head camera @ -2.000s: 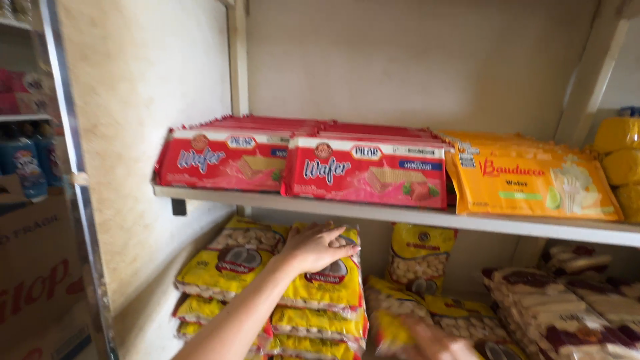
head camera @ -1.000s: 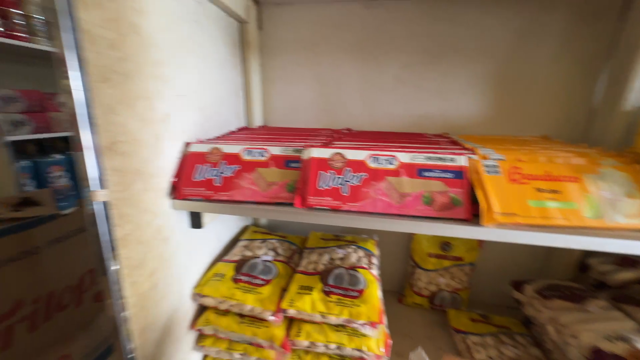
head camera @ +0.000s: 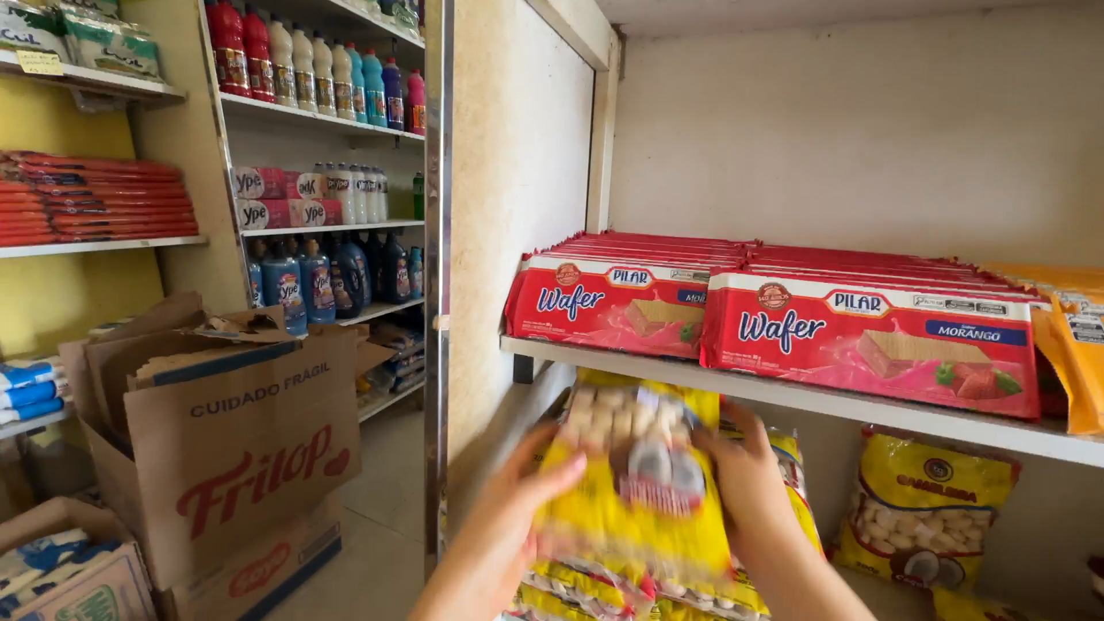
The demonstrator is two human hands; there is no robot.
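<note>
Between my left hand (head camera: 526, 492) and my right hand (head camera: 742, 457) is a yellow, partly clear bag of coconut biscuits (head camera: 638, 483), blurred by motion. The left fingers grip its left side, thumb on the front; the right hand is at its right edge, fingers partly hidden behind it. Just under the held bag lie stacked yellow biscuit bags (head camera: 578, 591). Another biscuit bag (head camera: 923, 509) leans upright farther right on the lower shelf. Rows of red strawberry wafer packs (head camera: 871, 345) stand on the shelf above my hands.
The upper shelf's white edge (head camera: 811, 401) runs close above the right hand. Orange packs (head camera: 1069, 362) sit at its right end. A metal-edged upright (head camera: 438, 285) stands to the left. Beyond it are open cardboard boxes (head camera: 241, 440) and shelves with bottles (head camera: 302, 280).
Both hands now hold a biscuit bag; one second ago no bag was held up and the stacks lay uncovered. The view has swung left, bringing in the boxes and bottle shelves.
</note>
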